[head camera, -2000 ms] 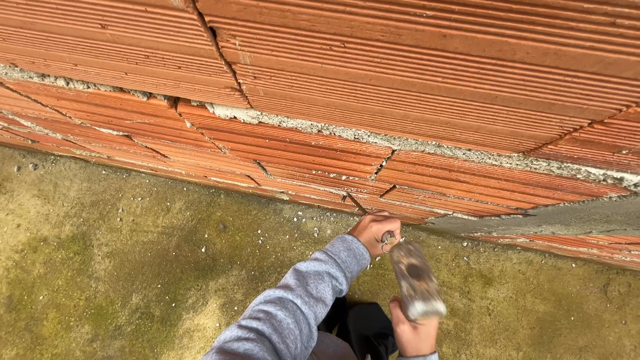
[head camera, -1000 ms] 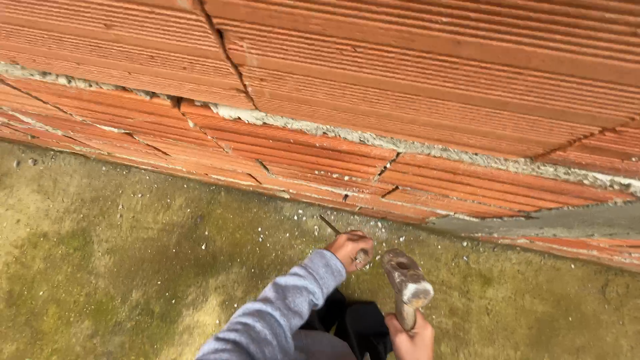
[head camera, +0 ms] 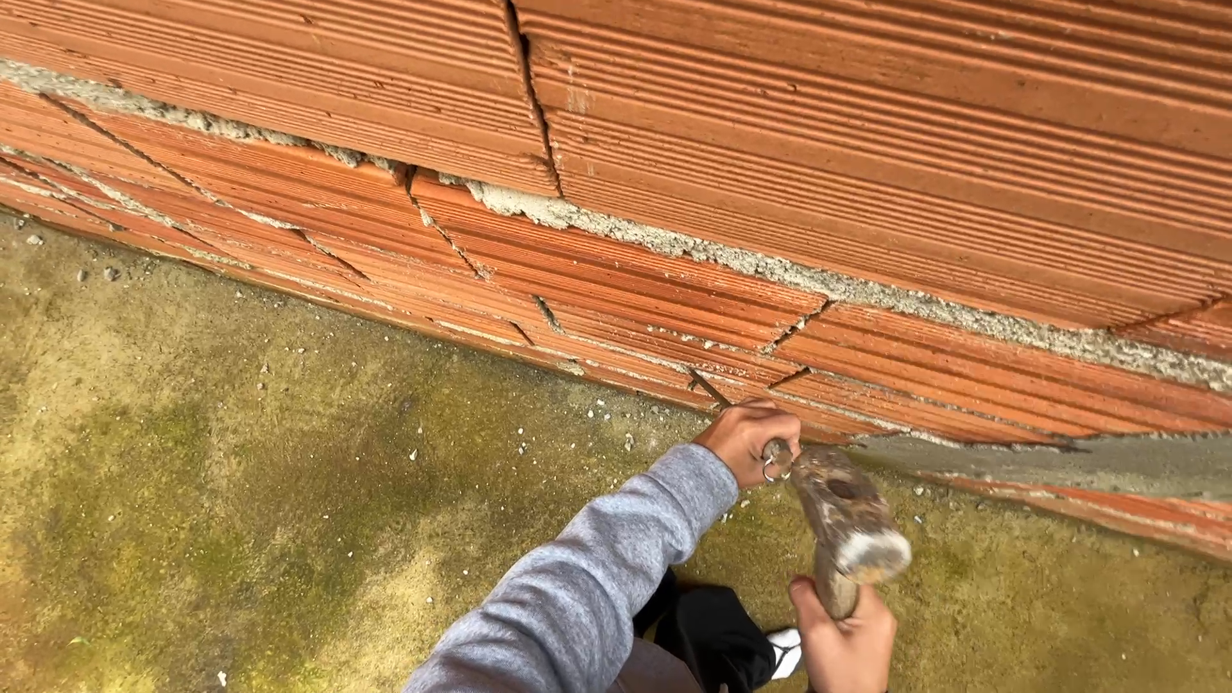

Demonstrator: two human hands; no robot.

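Observation:
My left hand (head camera: pixel 751 443) is closed around a metal chisel (head camera: pixel 710 389), whose tip meets the lower part of the hollow clay block wall (head camera: pixel 693 289). The chisel's struck end pokes out of the fist on the right. My right hand (head camera: pixel 847 635) grips the wooden handle of a club hammer (head camera: pixel 852 520) with a worn, scuffed steel head. That head is right beside the chisel's struck end; whether they touch cannot be told.
Mortar joints (head camera: pixel 674 239) run between the ribbed blocks. A grey mortar patch (head camera: pixel 1039 460) covers the wall's lower right. Small mortar crumbs lie on the mossy concrete floor (head camera: pixel 289 462). My legs and a white shoe (head camera: pixel 784 653) are below my arms.
One second ago the chisel was farther left, over the floor; my left hand has moved right and toward the wall, bringing the chisel's tip to the blocks. The hammer head is closer to the left hand.

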